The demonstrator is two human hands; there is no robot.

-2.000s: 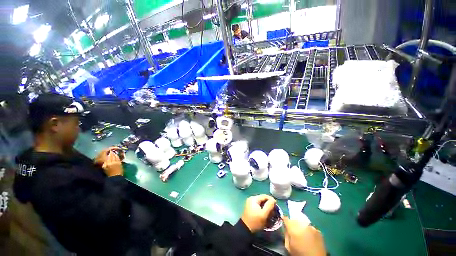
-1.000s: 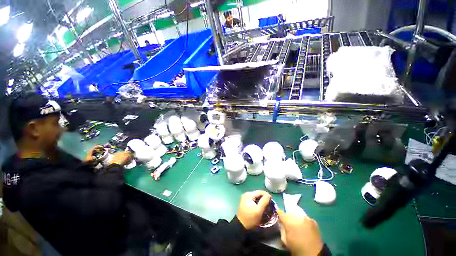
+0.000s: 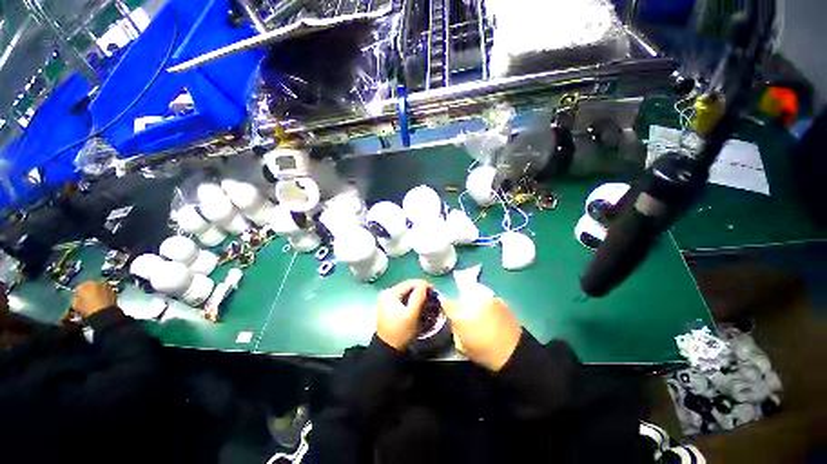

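My left hand [image 3: 400,314] and my right hand [image 3: 488,330] meet at the bench's front edge around a small round dark part [image 3: 430,316] with a pale rim. My left fingers grip its left side; my right fingers are at its right side. Its details are blurred and partly hidden by my fingers. A white angular piece [image 3: 468,279] lies just behind my right hand. Several white camera housings [image 3: 361,252] stand in a cluster on the green mat behind my hands.
A black electric screwdriver [image 3: 626,231] hangs at right, near a white camera [image 3: 594,217]. A white shell [image 3: 518,250] lies by looped cables. A co-worker's hand [image 3: 93,298] is at left. A box of white-and-black parts [image 3: 725,381] is below right. Blue bins [image 3: 204,95] are behind.
The view has tilted down and turned right, so the bench sits higher and farther left. The box at lower right has come into view. Both my hands remain at the round part.
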